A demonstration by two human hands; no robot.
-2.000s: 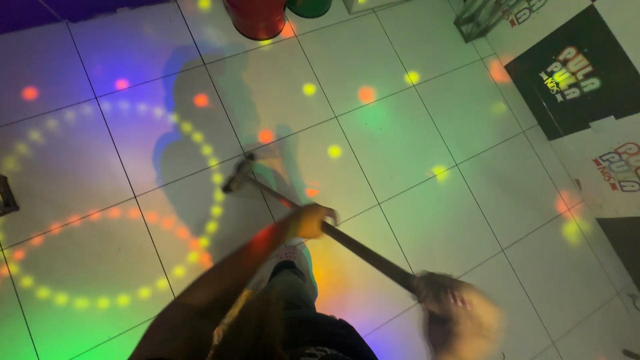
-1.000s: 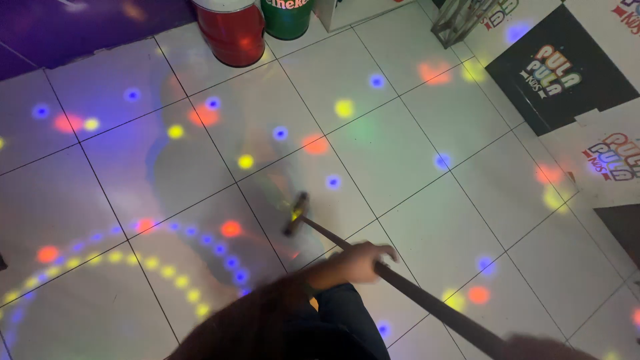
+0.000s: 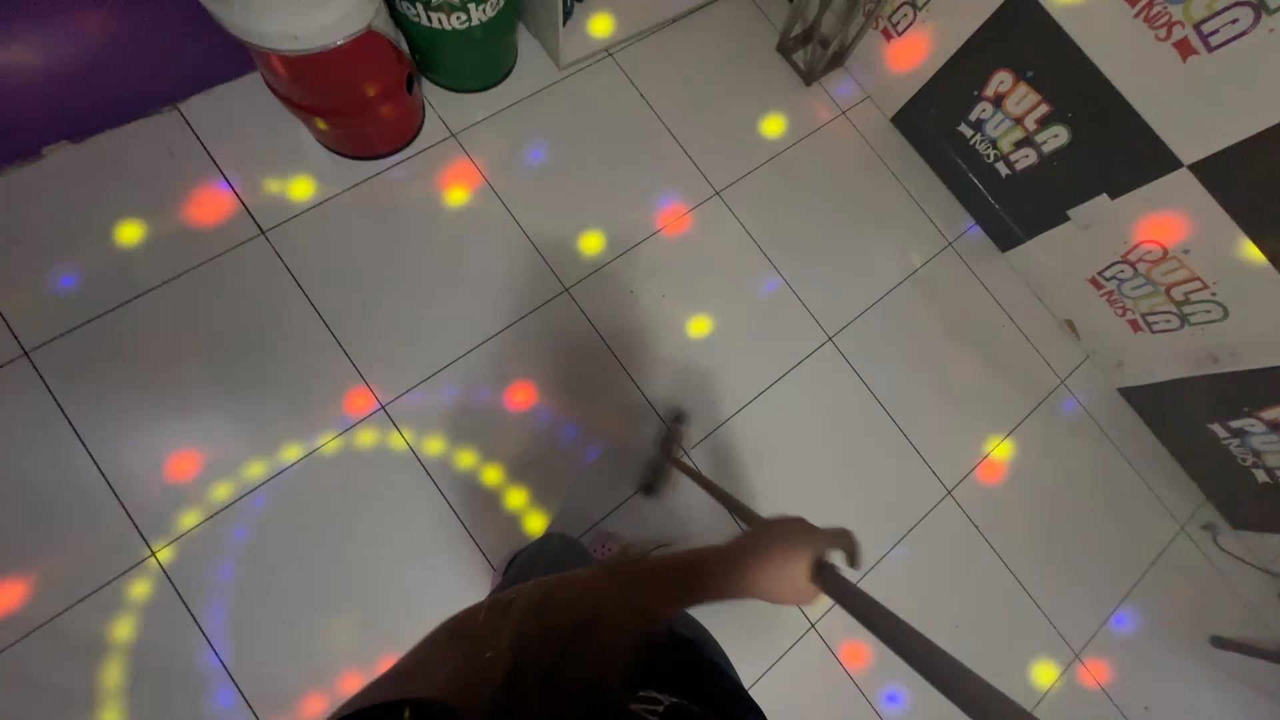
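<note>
A long-handled broom or brush runs diagonally over the white tiled floor. Its narrow dark head (image 3: 662,455) is blurred and near the floor at centre. My left hand (image 3: 795,560) is closed around the handle (image 3: 900,635) partway along, one finger lifting away from it. The handle leaves the picture at the bottom right, and my right hand is outside the view. Below the head, part of my shoe (image 3: 604,546) shows beside my dark-clothed leg.
A red drum (image 3: 345,95) with a white top and a green drum (image 3: 460,45) stand at the upper left by a purple wall (image 3: 100,70). A metal truss foot (image 3: 818,45) stands at the top. Printed panels (image 3: 1150,270) line the right. Coloured light spots cover the floor.
The tool's head and my left hand have moved right across the tiles. My right hand, blurred on the handle in the earlier frames, has left the view.
</note>
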